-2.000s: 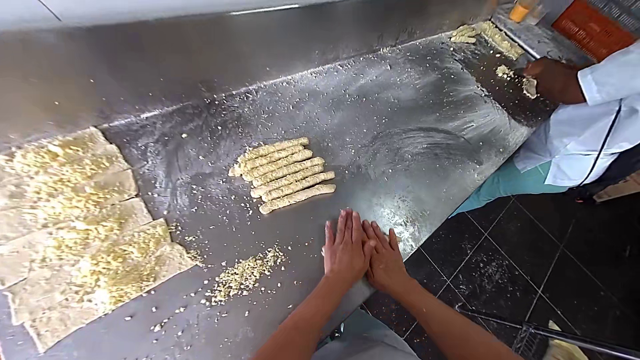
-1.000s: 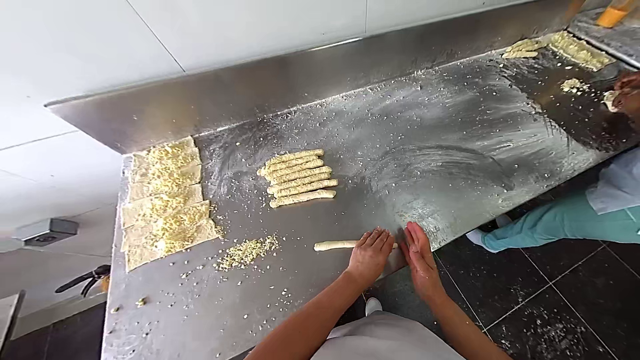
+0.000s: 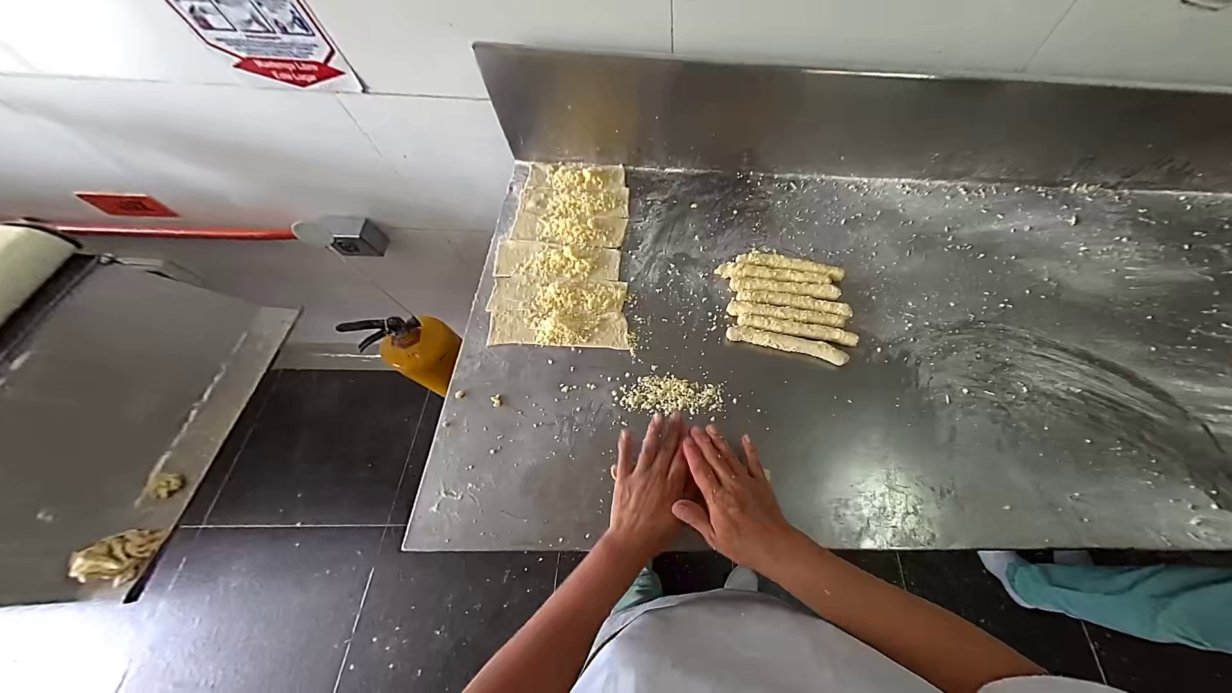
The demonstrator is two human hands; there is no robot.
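My left hand (image 3: 651,487) and my right hand (image 3: 733,493) lie flat, side by side and touching, near the front edge of the steel table (image 3: 539,481). Under them is a dough stick, mostly hidden; only small pale ends (image 3: 766,474) show beside the fingers. Just beyond my fingertips lies a pile of yellowish crumbs (image 3: 671,395). Farther back to the right, several crumb-coated dough sticks (image 3: 789,313) lie side by side. At the table's left end, overlapping flat dough pieces (image 3: 510,260) carry crumbly yellow filling (image 3: 568,313).
A steel backsplash (image 3: 818,120) runs along the table's rear. Left of the table, across a gap, are a yellow fire extinguisher (image 3: 423,354) and a metal surface (image 3: 106,385) with dough scraps (image 3: 117,557). Another person's leg (image 3: 1107,597) shows at the lower right.
The view has swung left. One second ago a dough stick showed plainly left of my hands; now my hands cover most of it, close to the crumb pile.
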